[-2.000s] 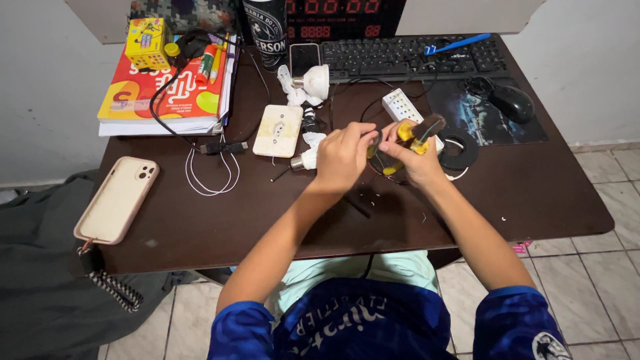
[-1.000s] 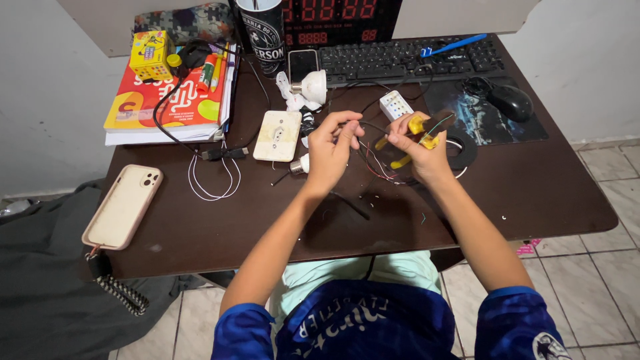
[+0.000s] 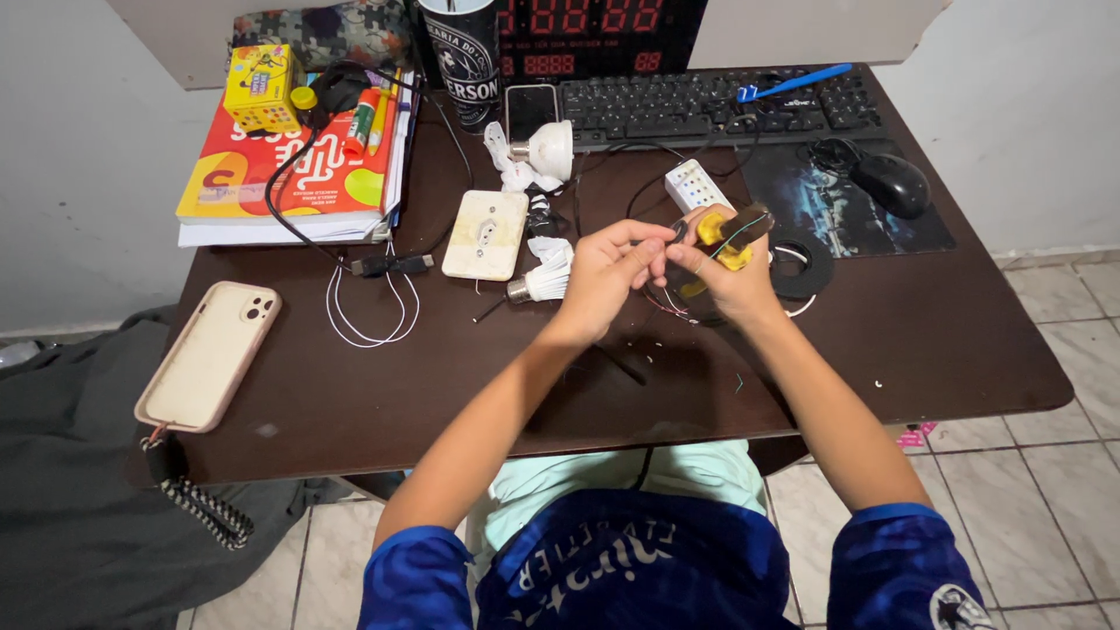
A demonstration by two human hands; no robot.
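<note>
My left hand (image 3: 612, 271) pinches a thin black cable (image 3: 678, 231) between thumb and fingers, close to my other hand. In my right hand (image 3: 731, 271) is a yellow-handled tool (image 3: 733, 234), perhaps pliers, whose far part is hidden or blurred; a thin green wire lies across it. The fingertips of both hands nearly meet over the desk. Below them, thin red and white wires (image 3: 669, 304) show. Left of my left hand, an LED bulb (image 3: 544, 282) lies beside a white socket plate (image 3: 486, 234). Right of my right hand is a roll of black tape (image 3: 803, 265).
A keyboard (image 3: 665, 109), a mouse (image 3: 891, 185), a white power strip (image 3: 696, 185) and another bulb (image 3: 549, 150) stand behind the hands. Books (image 3: 289, 184) and a cased phone (image 3: 210, 354) are at left. Small scraps (image 3: 739, 382) dot the desk near its front edge (image 3: 612, 444).
My left hand has come closer to my right hand; one second ago they were farther apart with black cable between them. The yellow-handled tool stays in my right hand.
</note>
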